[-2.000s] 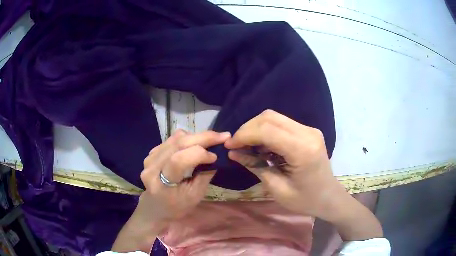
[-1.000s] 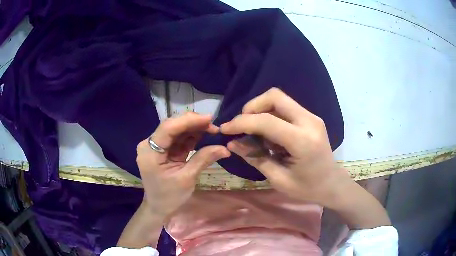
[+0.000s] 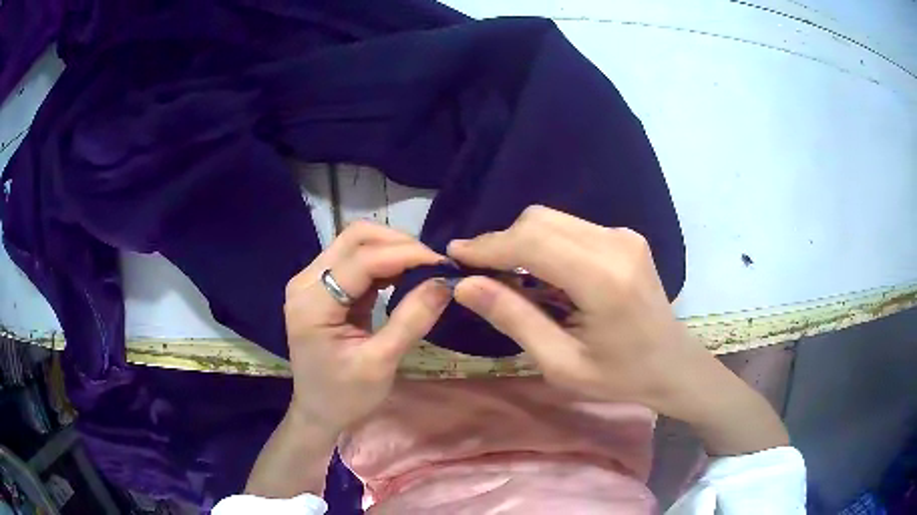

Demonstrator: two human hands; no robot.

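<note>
A dark purple garment (image 3: 543, 131) lies over the left and middle of the white table, with its near end at the table's front edge. My left hand (image 3: 367, 302), with a ring, pinches the cloth edge between thumb and forefinger. My right hand (image 3: 563, 302) is right beside it, its thumb and forefinger at the same bit of cloth edge. A small dark object, likely the thread snips (image 3: 538, 287), shows partly within my right fingers; most of it is hidden.
The white table (image 3: 784, 181) has a worn yellowish front edge and drawn lines. A small dark bit lies on it at the right. Shiny purple cloth (image 3: 181, 433) hangs below the edge at left. Pink cloth (image 3: 503, 443) covers my lap. A dark frame stands at the lower left.
My left fingers have changed from partly curled to a pinch on the cloth edge. My right thumb and forefinger have closed in beside them. The garment has shifted only slightly in view.
</note>
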